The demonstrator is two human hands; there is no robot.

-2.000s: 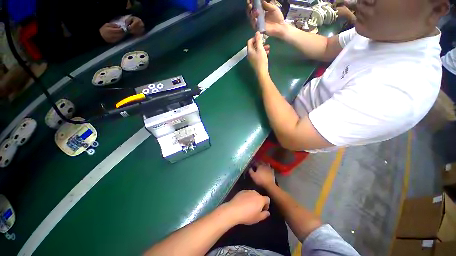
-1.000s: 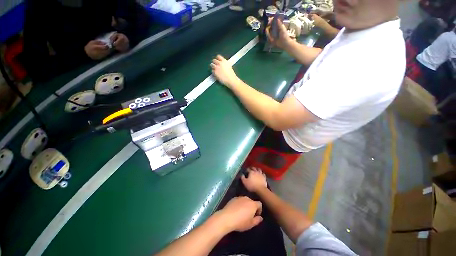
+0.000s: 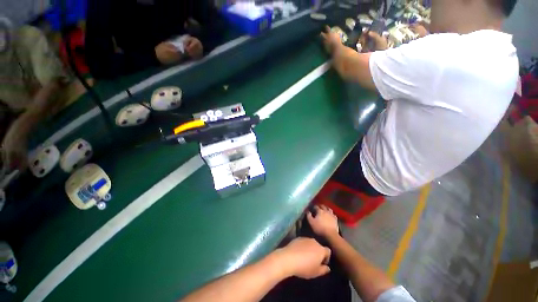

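Observation:
My left hand [image 3: 305, 258] rests over my dark-clothed lap with its fingers curled and nothing visible in it. My right hand [image 3: 322, 222] lies just beyond it, near the bench edge, its fingertips partly hidden in the dark. The grey-white screw feeder [image 3: 238, 167] stands on the green bench, beyond both hands. The black electric screwdriver with a yellow-orange section [image 3: 189, 126] lies across the feeder. A housing half with blue and silver insides [image 3: 88, 187] lies left of the feeder.
Off-white empty covers [image 3: 166, 98] lie along the far side. Another fitted housing [image 3: 6, 263] is at the left rim. A person in a white shirt [image 3: 436, 100] sits at the right by a red stool [image 3: 354, 204]. Others sit across the bench, near a blue bin [image 3: 251, 21].
The view has shifted, moving the feeder right in the picture. The neighbour has turned away and reaches toward parts farther up the bench. My hands keep about the same pose.

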